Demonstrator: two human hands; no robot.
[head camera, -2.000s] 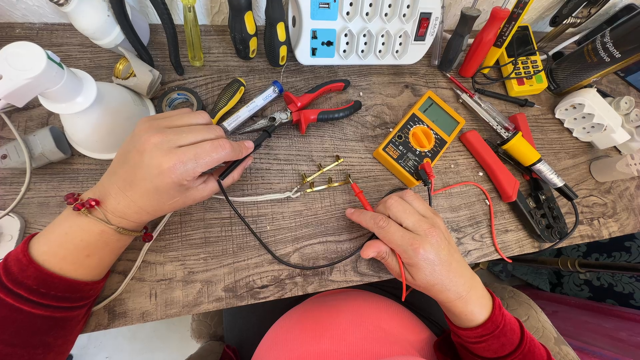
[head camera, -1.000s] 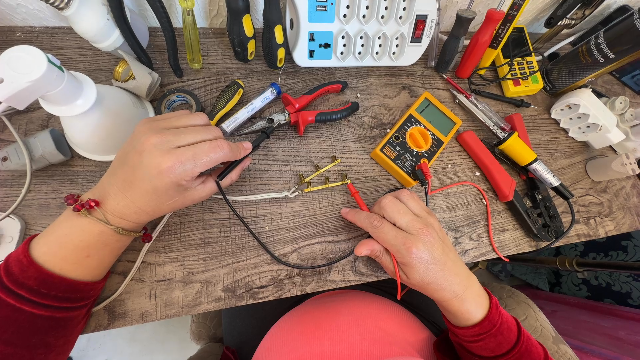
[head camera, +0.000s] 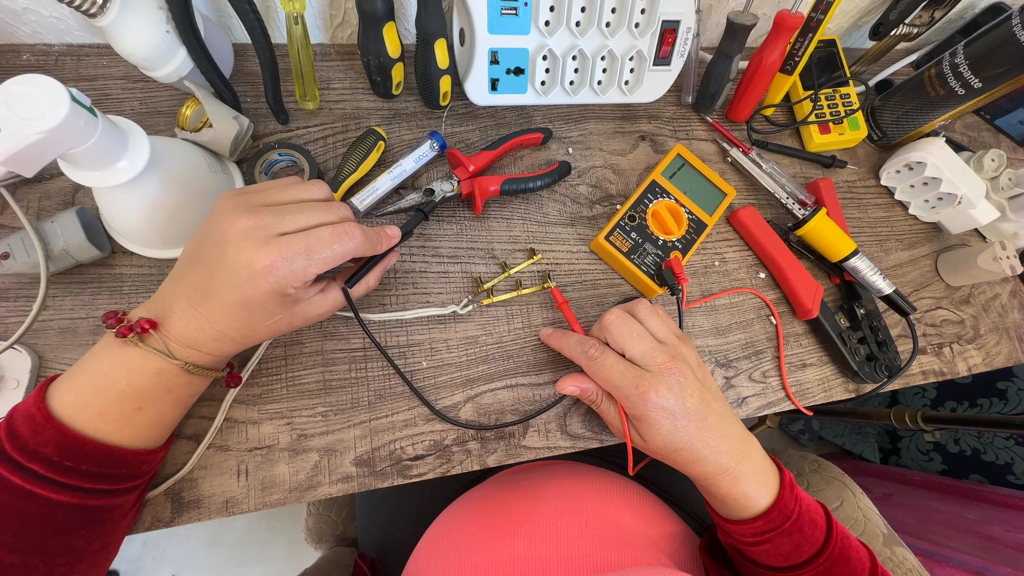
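My left hand (head camera: 264, 264) holds the black test probe (head camera: 392, 244) between thumb and fingers, its front end over the jaws of the red-and-black needle-nose pliers (head camera: 488, 172). In my right hand (head camera: 640, 368) is the red test probe (head camera: 566, 310), its tip at the right end of the lower brass contact strip (head camera: 516, 294). An upper brass strip (head camera: 508, 272) lies beside it. A white two-wire cable (head camera: 416, 311) runs to the strips' left ends. Both leads plug into the yellow digital multimeter (head camera: 664, 220), whose display (head camera: 694, 186) shows no readable figures.
Left stand a white lamp holder (head camera: 160, 192) and black tape (head camera: 282, 162). A yellow-black screwdriver (head camera: 360, 160) and a solder tube (head camera: 398, 174) lie near the pliers. Behind is a white power strip (head camera: 576, 52). Right are a soldering iron (head camera: 832, 236) and a crimping tool (head camera: 856, 336).
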